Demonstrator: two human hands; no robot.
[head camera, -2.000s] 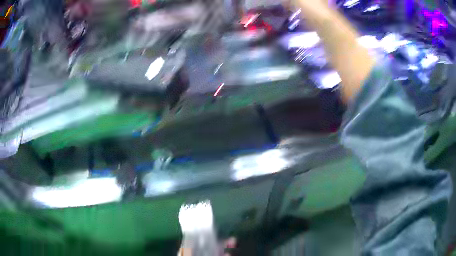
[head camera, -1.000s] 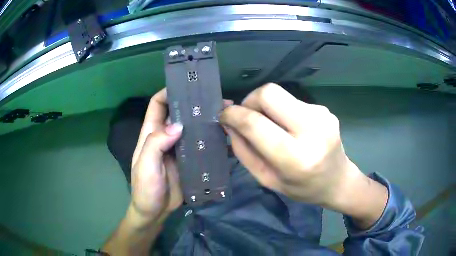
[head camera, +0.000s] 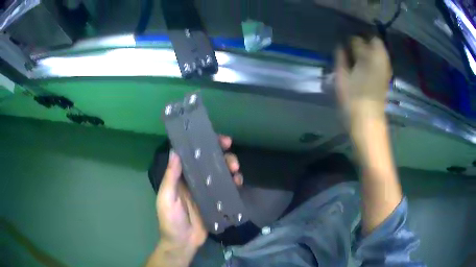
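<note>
A flat dark grey fixture plate (head camera: 204, 169) with small bright screws down its middle and pairs at its ends lies tilted in my left hand (head camera: 180, 208). My thumb is on its left edge and my fingertips show at its right edge. My right hand (head camera: 365, 70) is blurred, over the silver front rail at the right. Something dark shows at its fingers, but I cannot tell whether it holds it. A second dark plate (head camera: 190, 49) rests across the front rail at the upper middle.
The silver front rail (head camera: 266, 73) runs across above a green panel (head camera: 125, 96). A crumpled pale scrap (head camera: 256, 35) lies by the blue strip. A dark cable (head camera: 390, 22) shows at the upper right. My lap and the green-grey floor (head camera: 68, 172) are below.
My right hand has left the plate and reached up and right to the rail. My left hand still holds the plate, now tilted. The view has shifted, showing more of the second plate.
</note>
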